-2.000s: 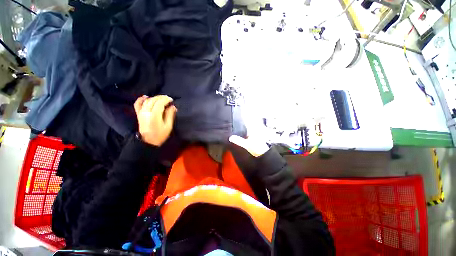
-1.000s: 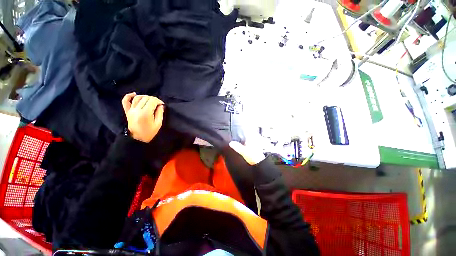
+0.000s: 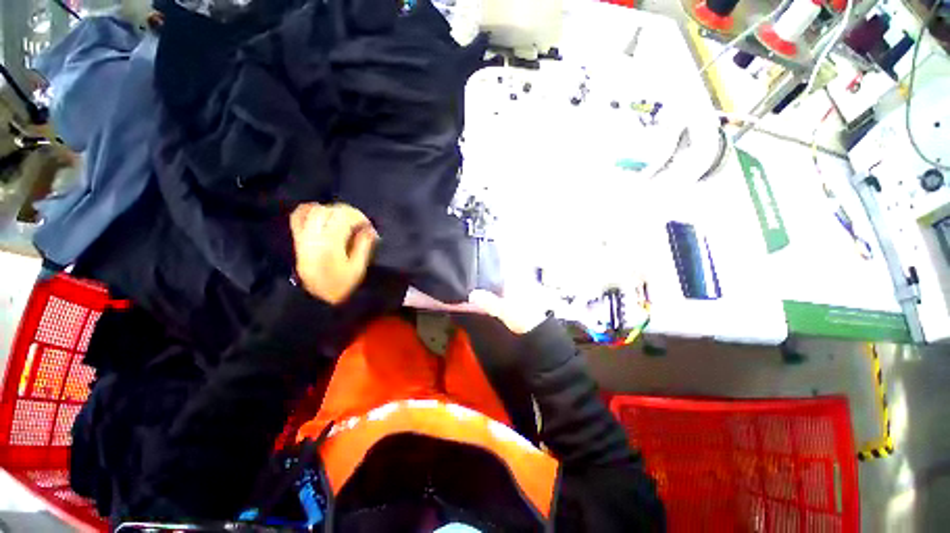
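A dark garment [image 3: 396,172] lies in a large heap left of the white sewing machine [image 3: 583,198]. Its near edge runs to the dark presser foot area [image 3: 477,219] at the machine's left side. My left hand [image 3: 335,250] rests on the garment with curled fingers, gripping the cloth. My right hand [image 3: 510,310] is at the cloth's near right corner, its fingertips on the edge; it is overexposed. A pale pinkish strip [image 3: 432,301] shows under the cloth edge between my hands.
Red baskets stand at the left [image 3: 52,354] and right [image 3: 745,458]; the left one has dark cloth. A grey-blue garment [image 3: 99,135] hangs at far left. A dark control panel [image 3: 693,260] and coloured wires [image 3: 625,335] are on the machine. Thread spools [image 3: 786,26] stand behind.
My left hand has moved right, towards the machine. The raised fold of cloth between my hands now lies flatter, and the pale strip shows along the edge. My right hand has barely moved.
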